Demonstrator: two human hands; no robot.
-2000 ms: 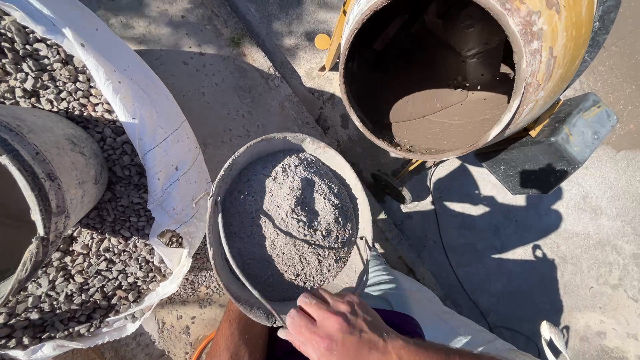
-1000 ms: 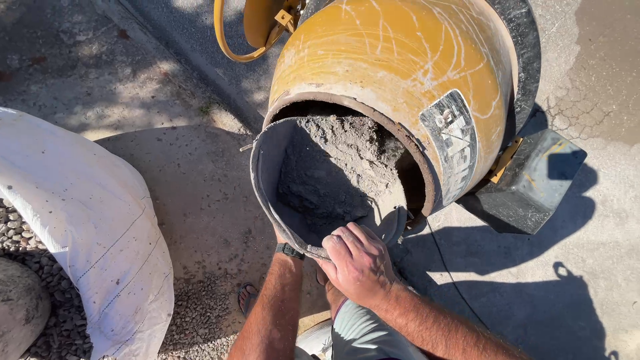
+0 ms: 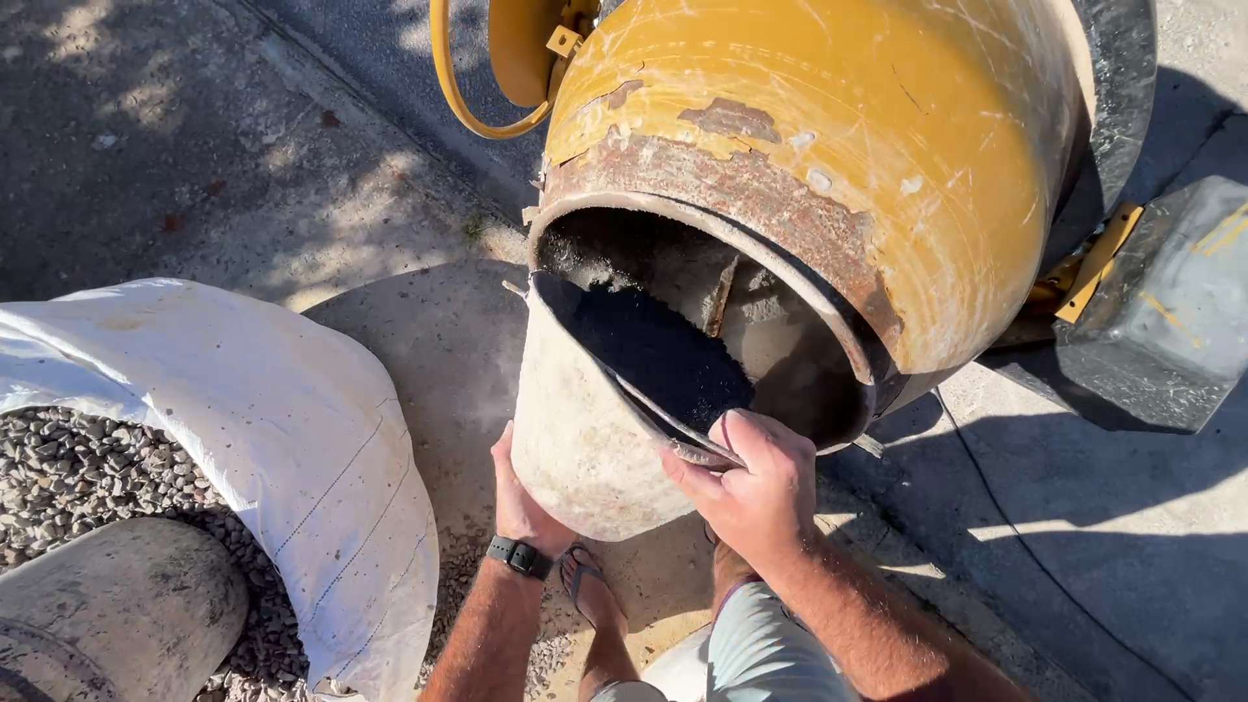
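Observation:
A cement-crusted bucket (image 3: 595,429) is tipped into the mouth of a yellow concrete mixer drum (image 3: 809,146), its rim inside or against the drum's opening. My left hand (image 3: 526,497), with a dark watch on the wrist, supports the bucket low on its left side near the base. My right hand (image 3: 756,478) grips the rim at the lower right, thumb outside. Grey powdery material shows at the far rim, in the drum mouth; the bucket's inside lies in deep shadow. Part of a rusty mixing blade (image 3: 721,297) shows in the drum.
At the left stands a white bulk bag (image 3: 341,468) of gravel (image 3: 97,478), with another bucket (image 3: 136,604) lying on the stones. A black housing (image 3: 1141,322) juts from the mixer's right side. A cable (image 3: 1014,526) runs over the concrete. My sandalled foot (image 3: 595,590) is below the bucket.
The bucket of grey powder, upright at first, has moved to the mixer's mouth and tipped steeply into it. My left hand has come under its lower side. The view has shifted.

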